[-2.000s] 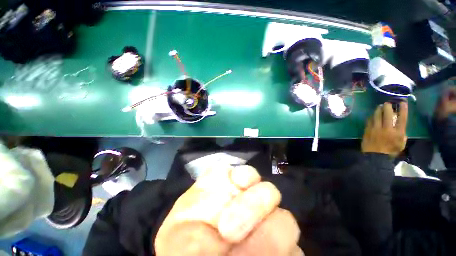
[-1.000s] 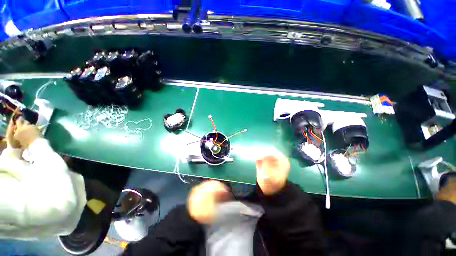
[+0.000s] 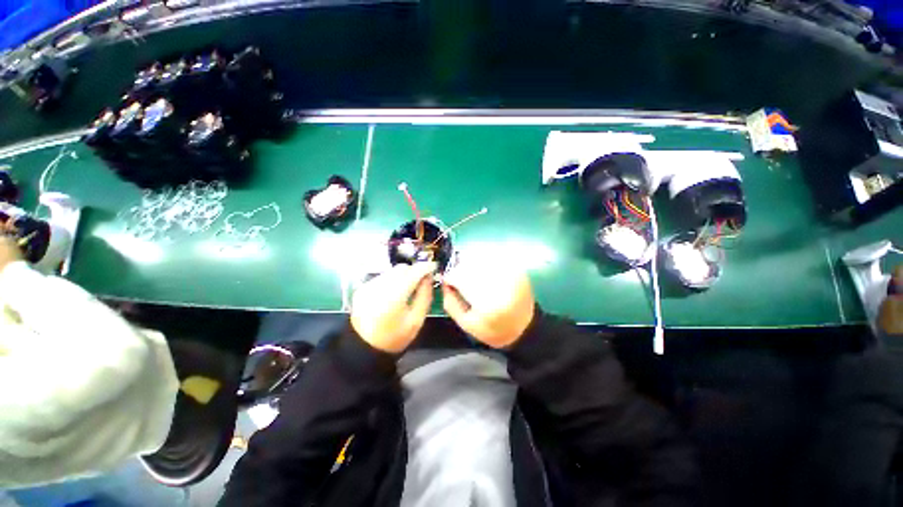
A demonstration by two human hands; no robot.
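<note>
The camera base cup (image 3: 420,244) lies open end up on the green bench in front of me, with red, orange and pale wire leads sticking out. My left hand (image 3: 394,309) is at its lower left rim and my right hand (image 3: 491,303) at its lower right rim. The fingertips of both hands are bent close together at the cup's near edge. What they pinch is too small and bright to tell. The white housing under the cup is mostly hidden by my hands. A loose lens module (image 3: 330,202) lies to the upper left of the cup.
Clear-white loops (image 3: 182,212) and stacked lens modules (image 3: 188,119) lie left. Two wired units (image 3: 624,198) with hanging modules and a white cable (image 3: 656,297) lie right. A small coloured box (image 3: 771,131) is near the rail (image 3: 515,119). A white-sleeved person (image 3: 79,376) sits left; another person's hand shows far right.
Both hands have come from the bench's front edge to the near rim of the cup. One second ago they were apart and blurred. The view has shifted, with less of the blue bins showing.
</note>
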